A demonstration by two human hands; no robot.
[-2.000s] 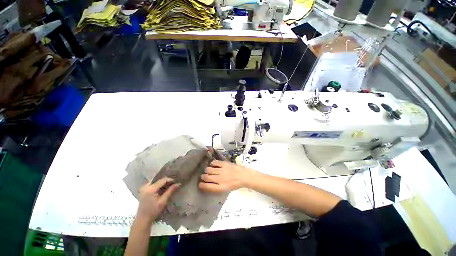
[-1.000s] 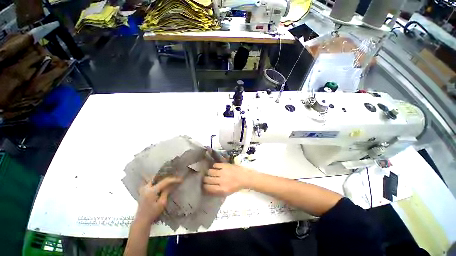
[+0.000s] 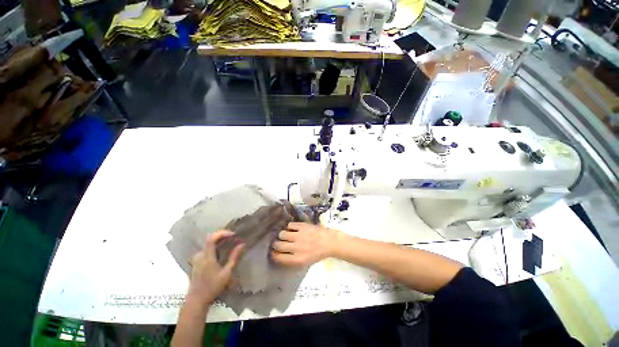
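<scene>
Light grey cut pieces (image 3: 210, 210) with stepped edges lie in a loose pile on the white table, left of the needle area. A darker brown-grey piece (image 3: 256, 227) lies bunched on top and reaches the presser foot area of the sewing machine (image 3: 407, 169). My left hand (image 3: 216, 266) is at the darker piece's left edge, its thumb and fingers apart. My right hand (image 3: 298, 244) has its fingers curled onto the darker piece beside the presser foot; its fingertips are partly hidden. The needle tip is too small to make out.
Small black pieces (image 3: 533, 253) lie on the right of the table. Thread cones (image 3: 471, 15) stand behind the machine. A green crate (image 3: 60, 328) is below the table's left front. Another table (image 3: 319, 49) behind bears yellow-edged piles. Brown material (image 3: 41, 101) is at far left.
The darker piece has shifted and its raised, lighter corner now lies flat. My left thumb and fingers have spread apart. My right hand has stayed nearly in place.
</scene>
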